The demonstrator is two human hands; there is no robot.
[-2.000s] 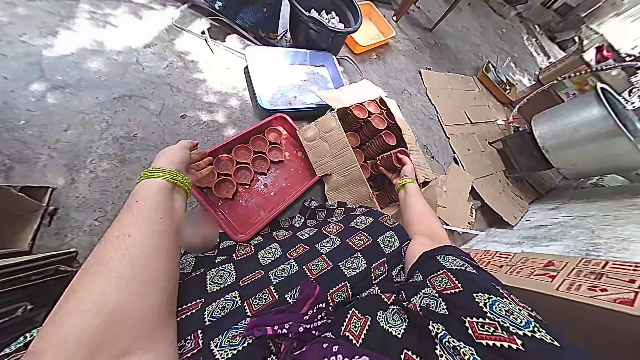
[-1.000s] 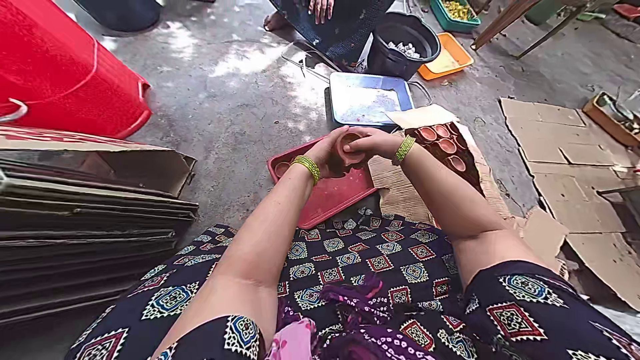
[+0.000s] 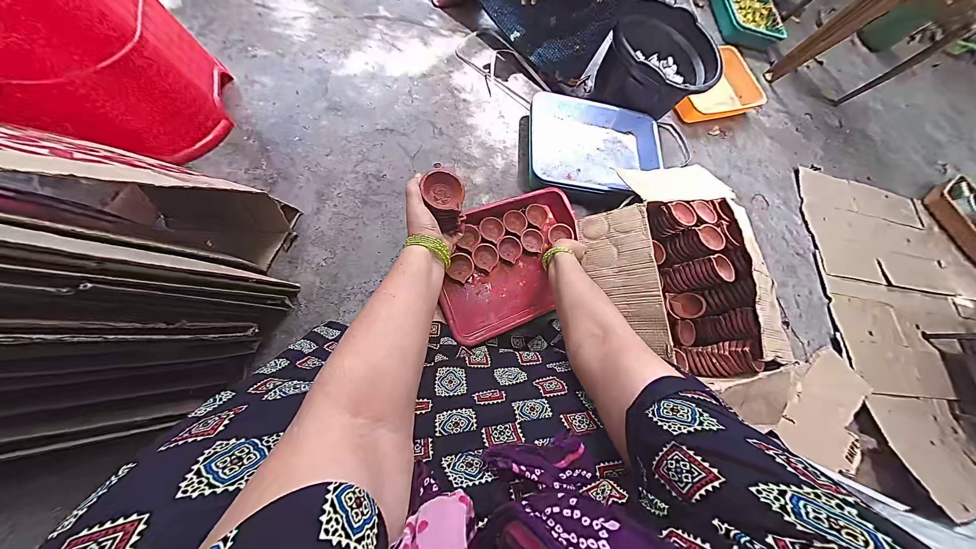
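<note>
My left hand [image 3: 424, 210] holds a stack of small terracotta diya lamps [image 3: 442, 190] just beyond the upper left corner of a red plastic tray [image 3: 499, 309]. On that tray several diyas [image 3: 509, 248] stand in two rows, open side up. My right hand [image 3: 566, 248] is at the tray's right edge, its fingers on a diya [image 3: 559, 233] at the end of the lower row. To the right, an open cardboard box [image 3: 627, 267] holds rows of nested diyas [image 3: 698, 272] lying on their sides.
A blue tray [image 3: 595, 141] lies beyond the box, near a black bucket [image 3: 663, 57] and an orange tray [image 3: 724, 91]. Folded cardboard [image 3: 137, 305] and a red bucket [image 3: 99, 69] stand at left. Flattened cardboard [image 3: 884, 305] lies at right. Part of a person [image 3: 549, 30] shows at the top.
A second ago both hands were together around the diyas above the red tray; now they are apart, the left with the stack, the right at the tray's edge. Two seconds ago the right hand was in the box.
</note>
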